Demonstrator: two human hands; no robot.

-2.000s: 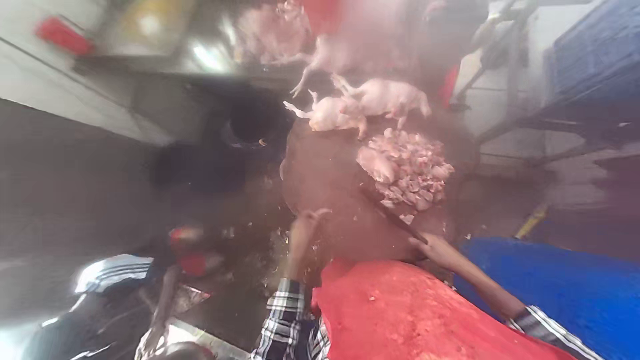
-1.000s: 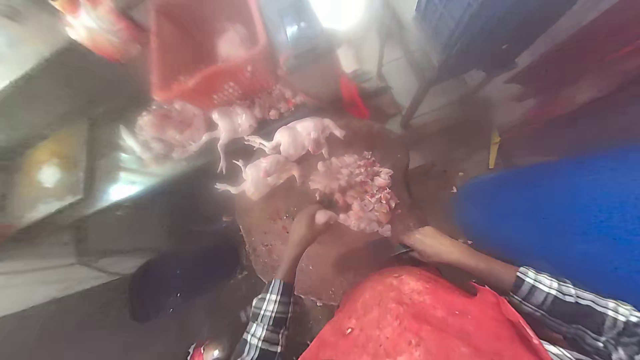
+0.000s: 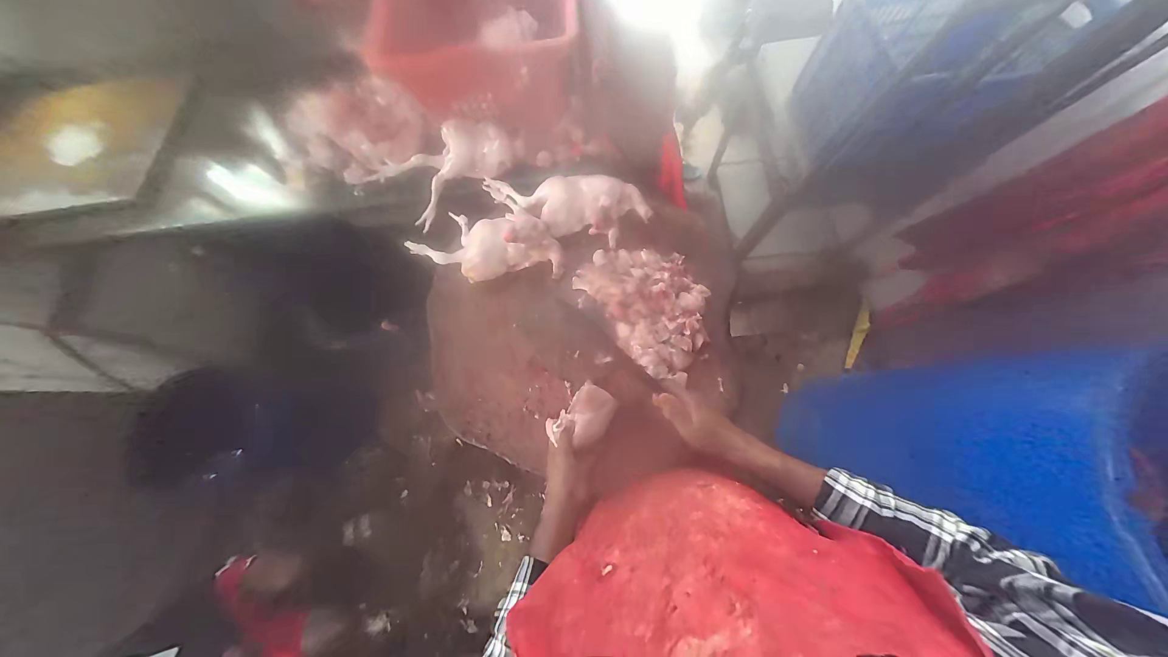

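Observation:
My left hand (image 3: 562, 440) grips a pale piece of raw poultry (image 3: 591, 415) low on the round brown chopping block (image 3: 493, 351). Closed around the handle end of a dark, blurred knife (image 3: 631, 362) is my right hand (image 3: 695, 422), and the blade slants up and left beside the heap. Chopped raw meat (image 3: 652, 306) lies in that heap on the block's right part. Two plucked poultry carcasses, one here (image 3: 502, 248) and one here (image 3: 589, 203), rest at the block's far edge. Another carcass (image 3: 474, 151) lies just beyond them.
A red plastic crate (image 3: 474, 78) stands beyond the block, with more raw meat (image 3: 360, 128) to its left. At right is a large blue container (image 3: 949, 456). A person in red (image 3: 265, 602) is at lower left. Scraps litter the wet floor (image 3: 493, 511).
A second ago my left hand was at the edge of the chopped heap; now it is lower on the block with a poultry piece in its fingers. The knife blade now shows more clearly beside the heap.

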